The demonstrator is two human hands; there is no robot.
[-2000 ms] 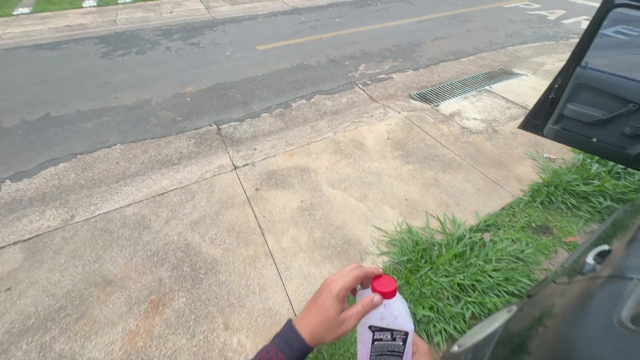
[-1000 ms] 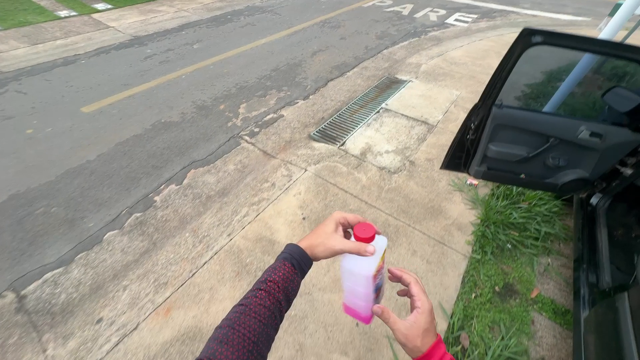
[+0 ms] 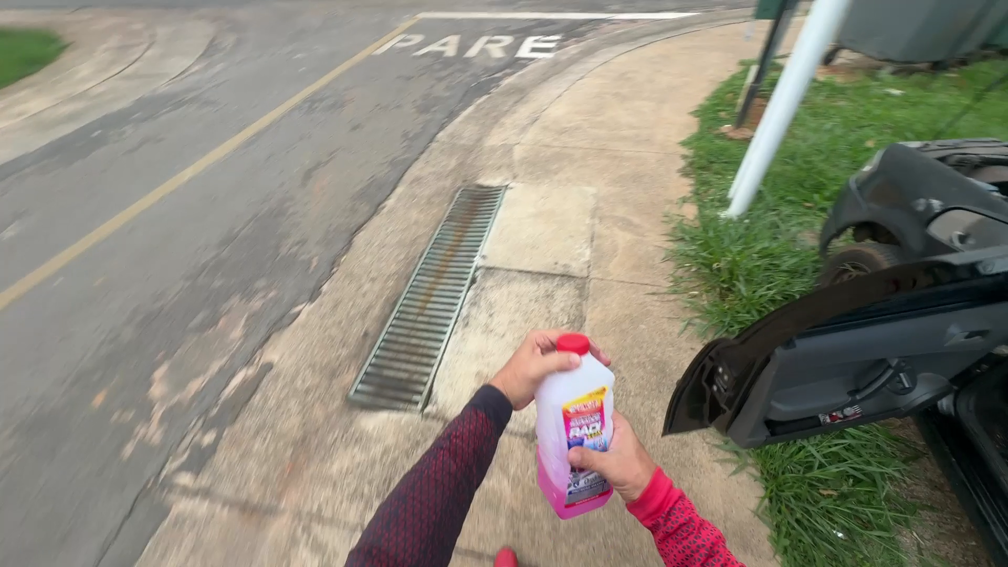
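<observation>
A translucent plastic bottle [image 3: 555, 409] with a red screw cap [image 3: 573, 343] and a printed label is held upright, slightly tilted, in front of me. Pink liquid shows in its lower part. My left hand [image 3: 539, 366] grips the bottle's neck and shoulder just below the cap, which is on. Around the lower right side is my right hand [image 3: 618, 461], its thumb across the label. The fingers behind the bottle are partly hidden.
A metal drain grate [image 3: 433, 299] lies in the concrete pavement ahead, beside the asphalt road [image 3: 197, 236]. At the right, a black car door [image 3: 850, 354] stands open over grass. Beyond it are a white pole [image 3: 787, 110] and a grey container [image 3: 906, 27].
My right hand, apart from the bottle one second ago, now holds its lower side. The bottle's label has turned toward me. The view has swung right along the pavement.
</observation>
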